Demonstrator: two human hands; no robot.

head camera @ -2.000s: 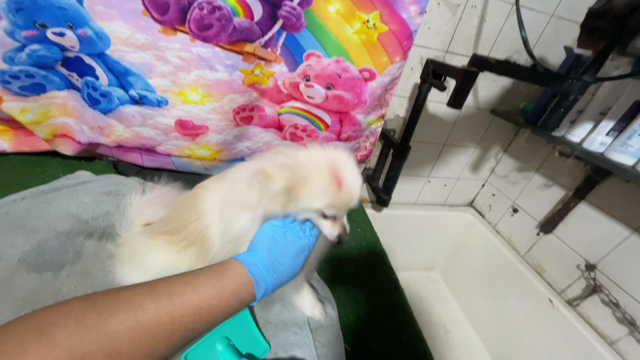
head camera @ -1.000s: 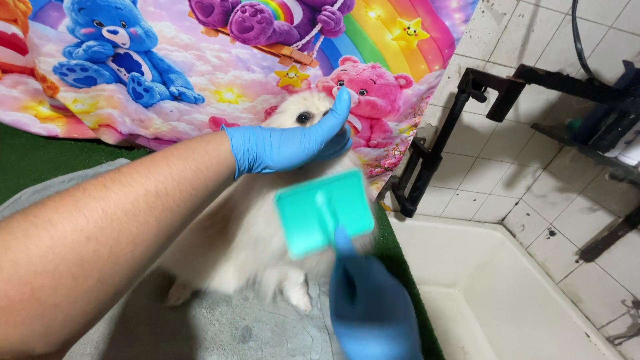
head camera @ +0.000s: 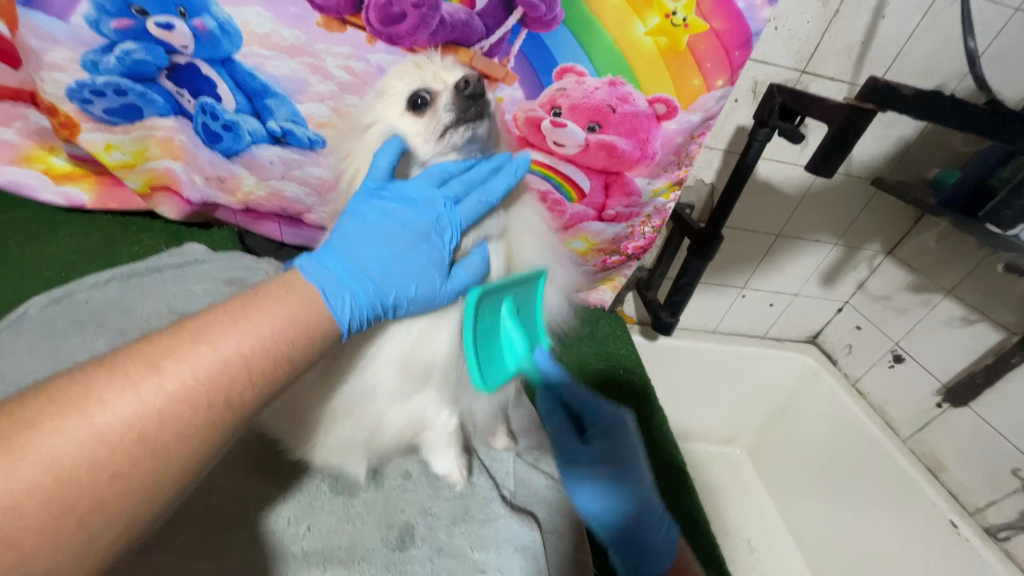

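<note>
A white, fluffy small dog (head camera: 424, 360) sits on a grey cloth (head camera: 400, 524), its head raised. My left hand (head camera: 416, 232), in a blue glove, lies against its throat and upper chest with the fingers spread below the jaw. My right hand (head camera: 596, 456), also gloved in blue and somewhat blurred, grips the handle of a teal pet slicker brush (head camera: 508, 328). The back of the brush head faces me, and the head is at the dog's chest and side. Its bristles are hidden.
Green artificial turf (head camera: 620, 364) edges the cloth. To the right is a white tub (head camera: 768, 464), with a black metal arm (head camera: 720, 216) above its far corner and a dark shelf (head camera: 952, 216) on the tiled wall. A printed cartoon-bear cloth (head camera: 264, 176) hangs behind the dog.
The dog's head, low two seconds ago, is now raised. My left hand has shifted from its muzzle to below the jaw. The brush, lying on the cloth in the oldest frame, is in my right hand.
</note>
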